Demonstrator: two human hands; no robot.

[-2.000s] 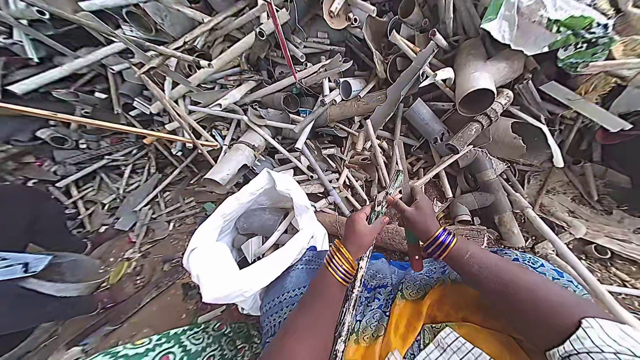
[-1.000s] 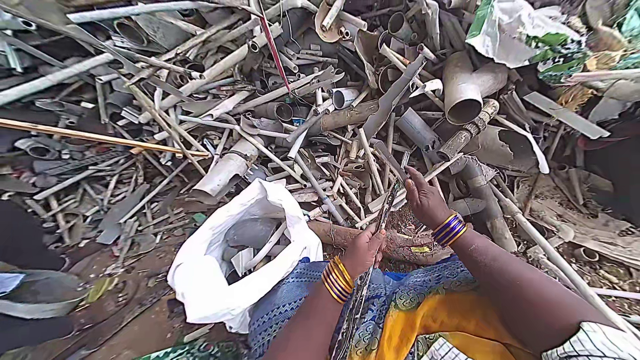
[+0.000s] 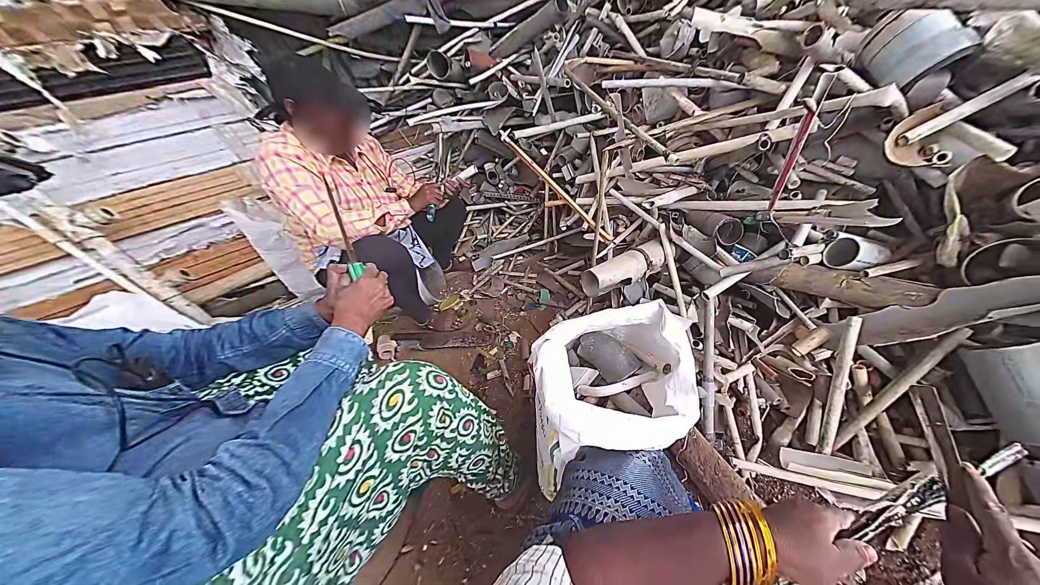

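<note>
At the lower right, my left hand (image 3: pixel 816 540), with yellow bangles at the wrist, is shut on a narrow, weathered dark-and-white strip (image 3: pixel 902 500). My right hand (image 3: pixel 987 532) is partly cut off by the frame's right edge. A long dark knife blade (image 3: pixel 938 435) rises from between its thumb and fingers, beside the strip; the handle is hidden. To the left of my hands, an open white sack (image 3: pixel 556 406) holds a grey rounded piece (image 3: pixel 608 355) and cut pipe scraps.
Scrap plastic pipes (image 3: pixel 626 268) lie heaped ahead and rightward. A log (image 3: pixel 715 467) lies beside the sack. At left, a co-worker in denim sleeves (image 3: pixel 268 455) grips a green-handled blade (image 3: pixel 355 270). Farther back, another person in a checked shirt (image 3: pixel 313 191) sits holding a small piece.
The view has swung far left, bringing both co-workers into sight. My hands now appear at the lower right, still around the strip and the blade.
</note>
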